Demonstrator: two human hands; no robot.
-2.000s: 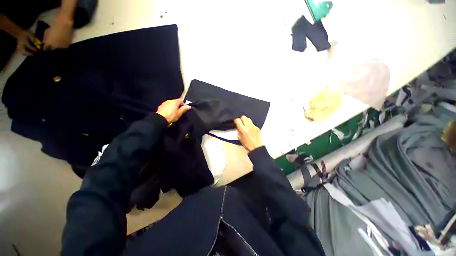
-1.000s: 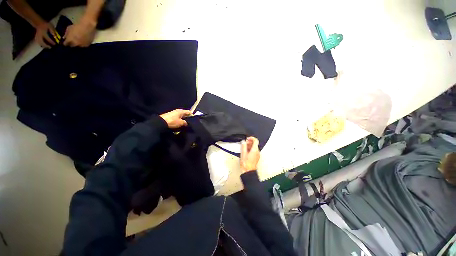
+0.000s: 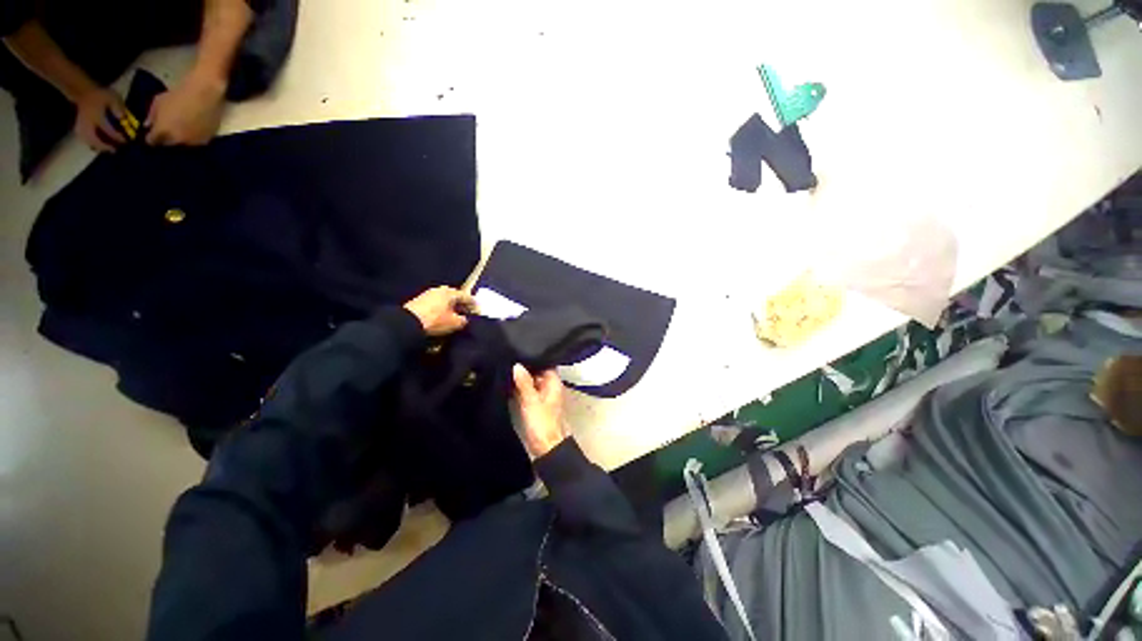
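Note:
The dark uniform coat (image 3: 338, 213) lies across the left of the table, with a few gold buttons on it. A dark cut cloth panel (image 3: 564, 278) lies flat at its right, one end rounded, with a white pattern strip (image 3: 599, 367) on it. My left hand (image 3: 438, 311) grips the coat's edge beside the panel. My right hand (image 3: 541, 407) holds a dark folded part of the coat (image 3: 557, 336), which lies partly over the panel and the strip. The fingertips of both hands are partly hidden in the dark cloth.
Another person's hands (image 3: 157, 115) hold dark cloth with yellow bars at the upper left. A teal clip (image 3: 793, 98), dark scraps (image 3: 771, 155), a yellow lump (image 3: 798, 311) and a translucent scrap (image 3: 914, 269) lie on the right. Grey fabric (image 3: 927, 463) lies below the table edge.
My right hand has moved left and toward me, folding the dark cloth back over itself. More of the panel's rounded end and the white strip now show. My left hand stays at the coat's edge.

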